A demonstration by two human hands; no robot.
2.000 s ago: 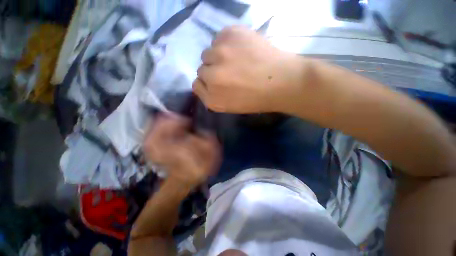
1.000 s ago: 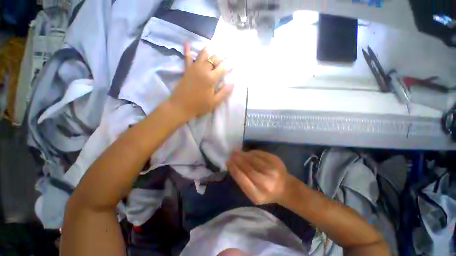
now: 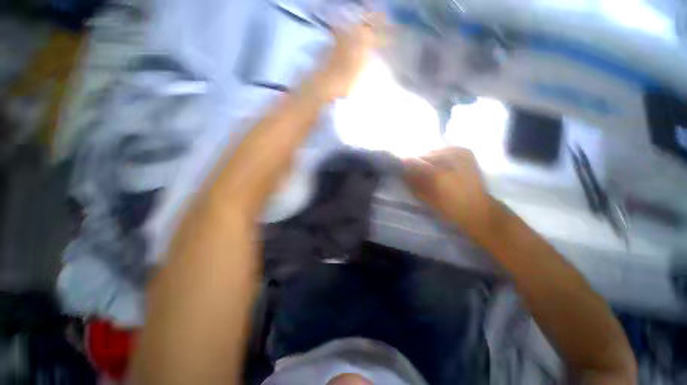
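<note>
The frame is blurred by motion. Pale grey-white cloth [image 3: 218,45] lies heaped at the left and upper left of the machine table. A dark grey garment piece [image 3: 335,199] hangs over the front table edge in the middle. My right hand [image 3: 448,177] has its fingers closed at the right end of the dark piece, beside the bright lamp glare. My left hand [image 3: 350,53] reaches far up over the pale cloth, near the machine head; its fingers are too blurred to tell whether they hold anything.
The white sewing machine with a blue stripe [image 3: 595,64] spans the upper right. A black phone [image 3: 534,136] lies behind the work, with slim dark snips [image 3: 589,180] to its right. A red basket [image 3: 111,346] is at lower left.
My left hand has moved up and away over the pale cloth. My right hand has risen from below the table edge to the glare. Dark grey cloth now shows in the middle. The view has shifted.
</note>
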